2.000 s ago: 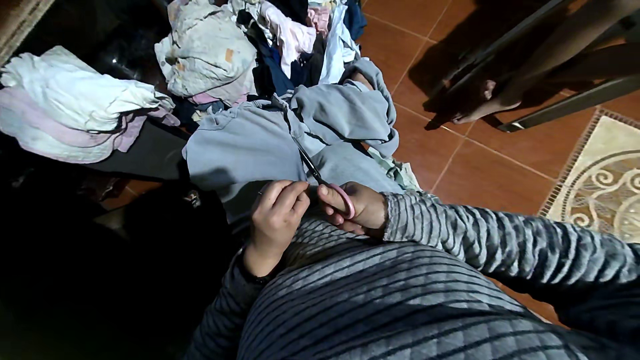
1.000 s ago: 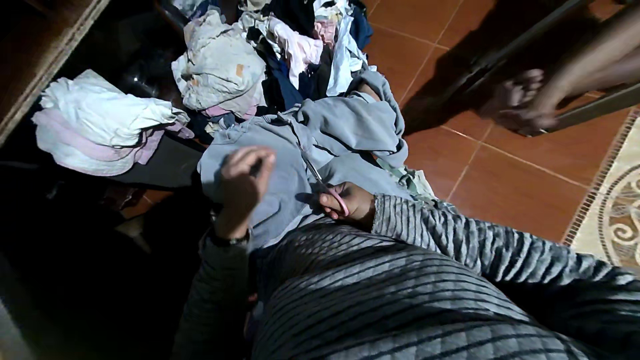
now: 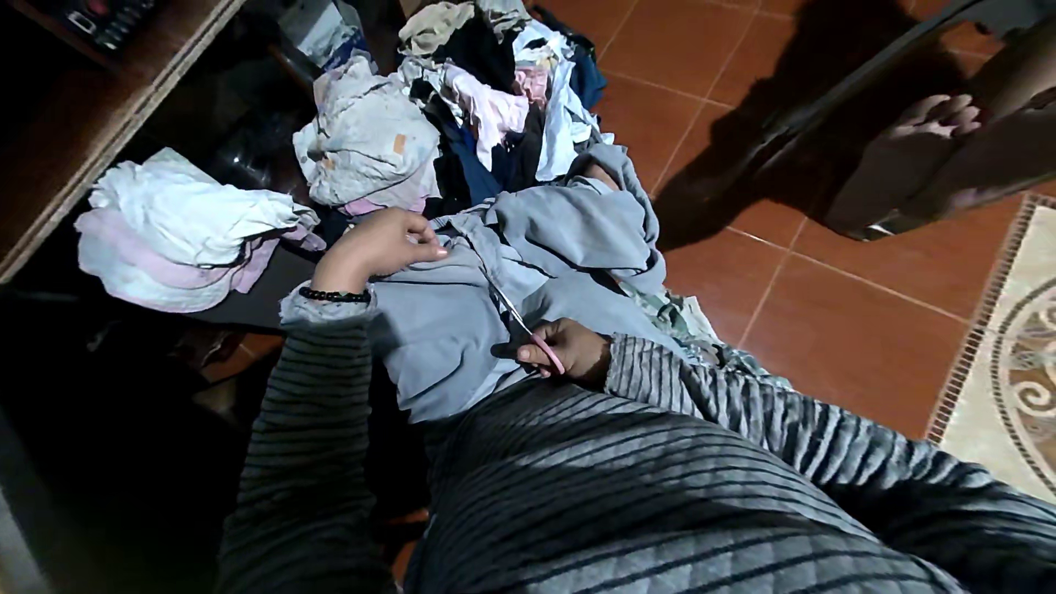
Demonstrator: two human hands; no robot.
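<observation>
A grey cloth garment (image 3: 462,330) lies spread over my lap, its far part bunched in folds. My right hand (image 3: 569,351) holds a pair of scissors (image 3: 520,318) by a pink handle, the metal blades pointing away over the garment. At the garment's far left part is my left hand (image 3: 392,247), with a dark bead bracelet at the wrist; its fingers are bent and touch or hover just over the cloth, and I cannot tell if they pinch it.
Beyond the garment lie a bundled whitish cloth (image 3: 371,136) and a heap of mixed clothes (image 3: 495,107). White and pink folded cloths (image 3: 190,231) rest at left, beside a wooden furniture edge (image 3: 124,132). Another person's bare foot (image 3: 932,120) and a patterned rug (image 3: 1023,355) are at right.
My left hand was near the scissors handle, then lifted off to the left, and is now farther out at the garment's far left part. The right hand keeps hold of the scissors.
</observation>
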